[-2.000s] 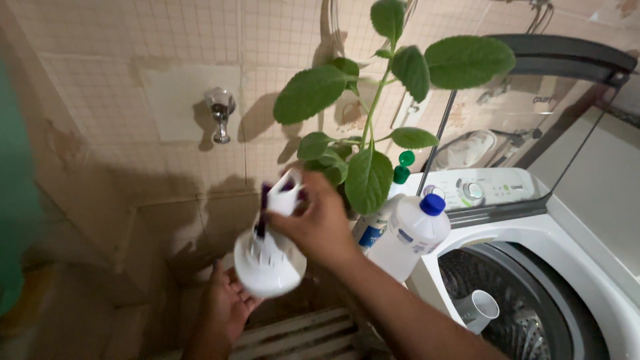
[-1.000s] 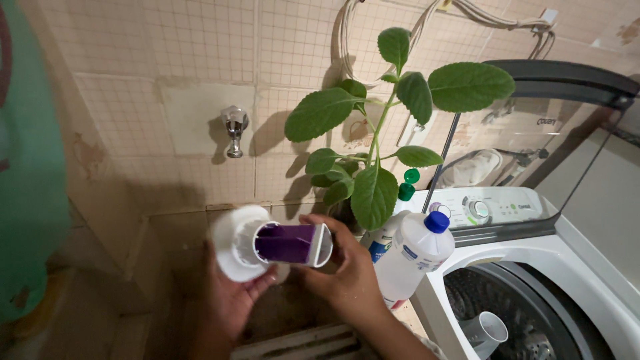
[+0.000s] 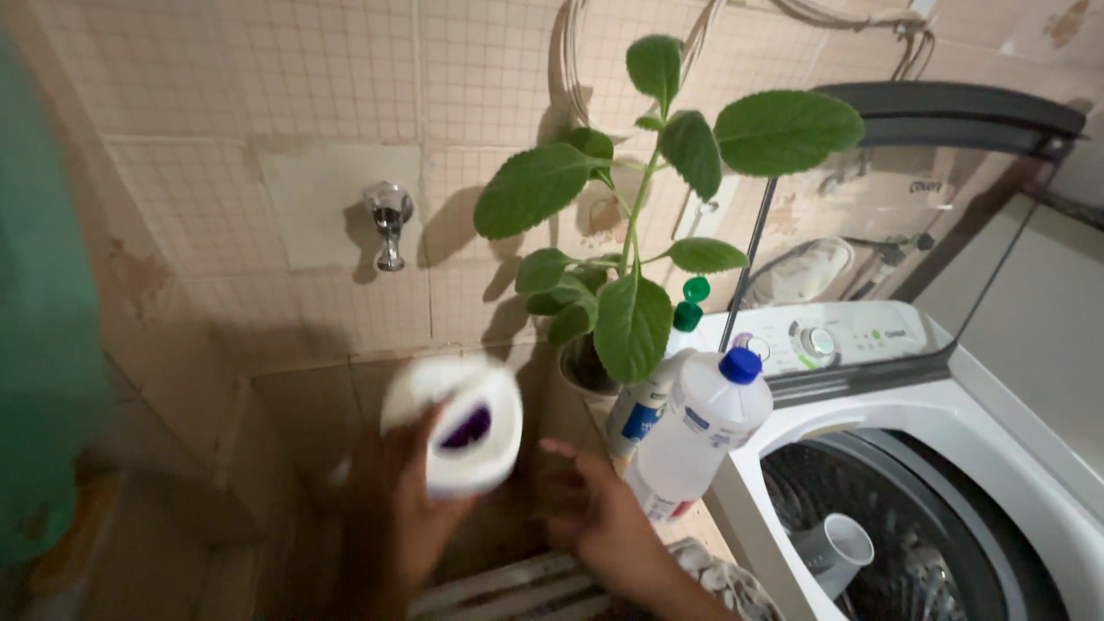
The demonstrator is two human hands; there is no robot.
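Observation:
A white plastic container (image 3: 496, 388), blurred by motion, is in my left hand (image 3: 427, 500); dark purple shows inside its opening. My fingers wrap its left side and underside. To its right, my right hand (image 3: 595, 517) is apart from it, fingers spread, with nothing seen in it. Just beyond that hand stand a clear plastic bottle with a blue cap (image 3: 703, 414) and a white bottle with a green flip cap (image 3: 642, 405). A leafy green plant (image 3: 638, 319) in a pot rises behind the hands.
At the right is a top-loading washing machine (image 3: 975, 405), lid up, with a translucent cup (image 3: 841, 548) in its drum opening. A chrome tap (image 3: 389, 224) juts from the tiled wall. Striped cloth (image 3: 526, 595) lies below the hands. Green fabric (image 3: 43, 302) hangs at the left.
My right hand has come away from the white container, which it was touching one second ago. The container has turned in my left hand, and its purple inside now faces me.

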